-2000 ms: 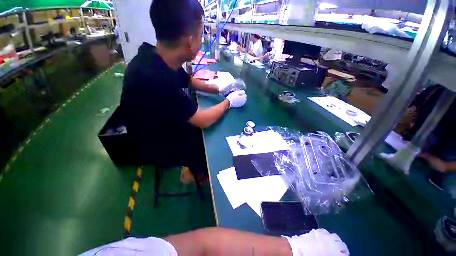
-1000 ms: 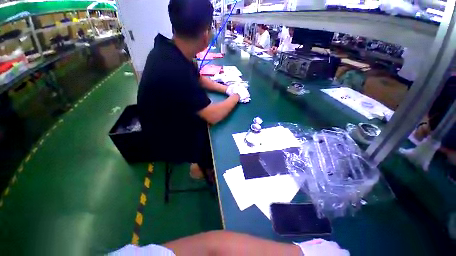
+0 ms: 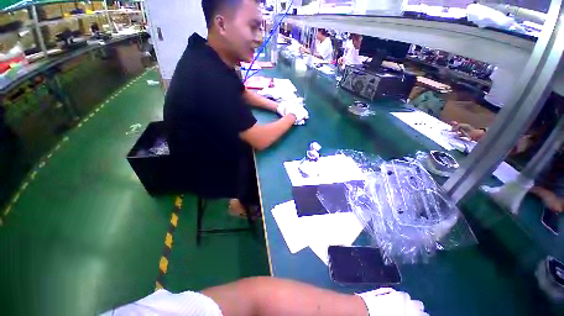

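My left hand point(image 3: 394, 302), in a white glove, is at the bottom edge and partly cut off. Its forearm crosses from the lower left; whether the fingers hold anything is hidden. My right hand is out of the picture. A dark-screened phone point(image 3: 363, 265) lies flat just above my left hand. A crinkled heap of plastic bags with clear parts point(image 3: 411, 207) lies beyond it to the right. White paper sheets point(image 3: 293, 228) and a dark flat sheet point(image 3: 309, 200) lie left of the heap. A small silvery part point(image 3: 314, 150) stands on the rear paper.
A person in black point(image 3: 207, 117) sits at the left of the green bench point(image 3: 275, 148), gloved hands on it. A metal post point(image 3: 504, 111) rises at right beside a round part point(image 3: 443, 162). A black bin point(image 3: 145, 163) stands on the floor. Another person's hand point(image 3: 468, 131) reaches in far right.
The seated person's head has turned towards me. Another person's hand has come over the far paper sheet. My left arm stays low across the picture; the view has shifted slightly.
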